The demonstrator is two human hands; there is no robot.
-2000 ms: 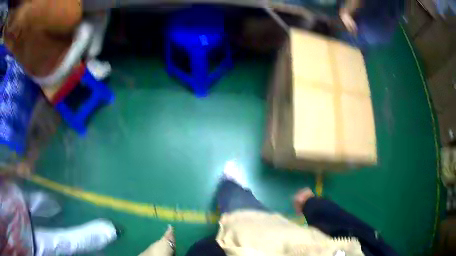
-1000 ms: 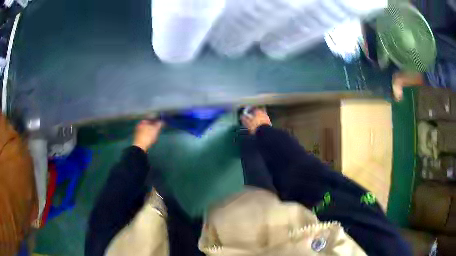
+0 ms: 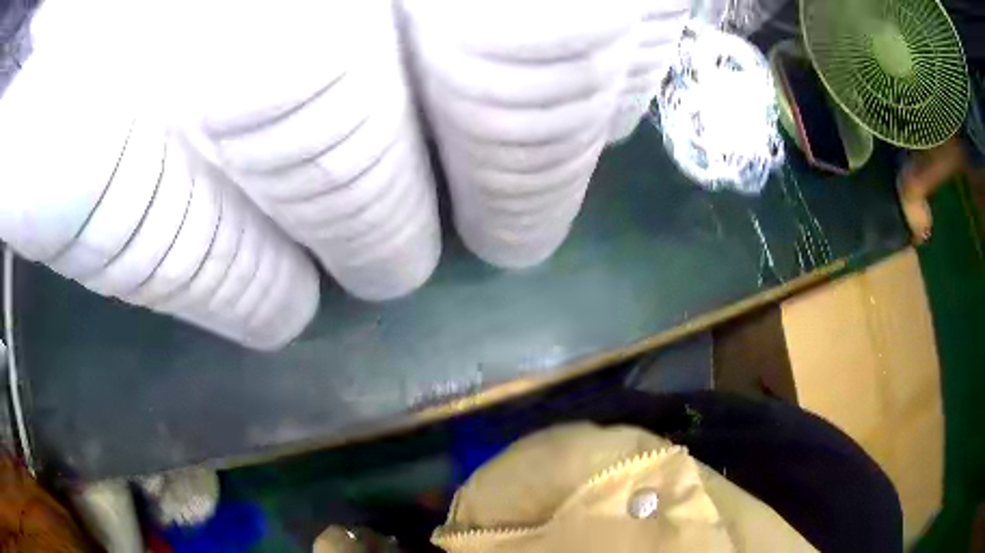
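Several ribbed white stacks of round parts (image 3: 518, 140) lie side by side on the dark green worktable (image 3: 605, 281). Their rounded near ends point towards me, and the upper frame edge cuts off their far ends. Neither of my hands is visible. A dark sleeve curves below the table's front edge at the lower right, beside my beige apron.
A tangled white pile of ties or bands (image 3: 722, 108) lies right of the stacks, with strands trailing forward. Beyond it are a green fan (image 3: 888, 54) and a dark phone-like rectangle (image 3: 815, 113). Another person's hand (image 3: 927, 184) is at the table's right end, above a carton (image 3: 869, 367).
The view has turned from the floor and stools to the worktable, and the stacks now appear larger and nearer. Both my hands, visible at the table edge one second ago, have left view.
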